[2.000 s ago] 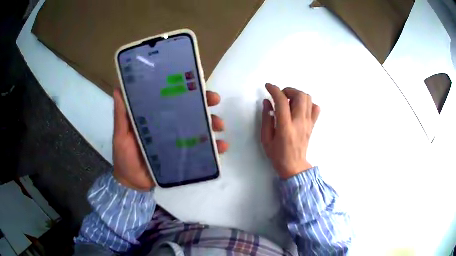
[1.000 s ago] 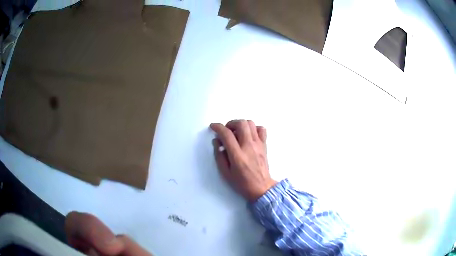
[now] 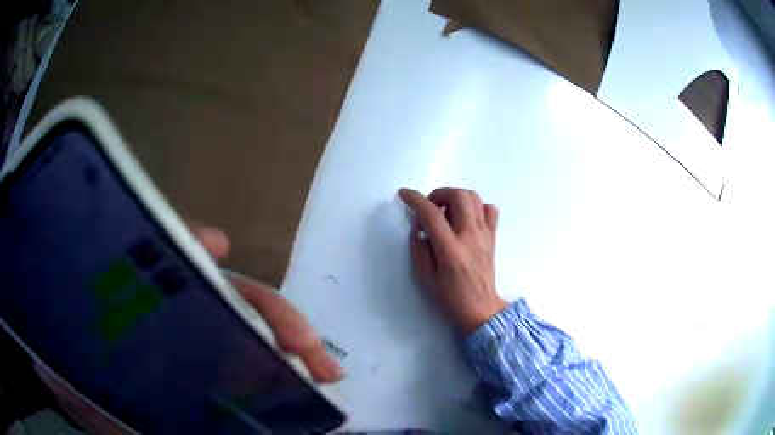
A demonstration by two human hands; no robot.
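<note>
A smartphone in a pale case, with green chat bubbles on its lit screen, is large, tilted and close at the lower left. My left hand holds it; its fingers show past the phone's right edge and the rest is mostly hidden. My right hand rests on the white table, fingers curled. A small white stick shows between its thumb and fingers, mostly hidden.
A brown fabric panel lies at the left, partly behind the phone. Another brown piece lies at the top right beside the white template, whose window shows brown. A yellow-brown stain is at the lower right.
The phone was upright two seconds ago, mostly out of the picture one second ago, and is now back, tilted, at the lower left. My right hand keeps its curled grip.
</note>
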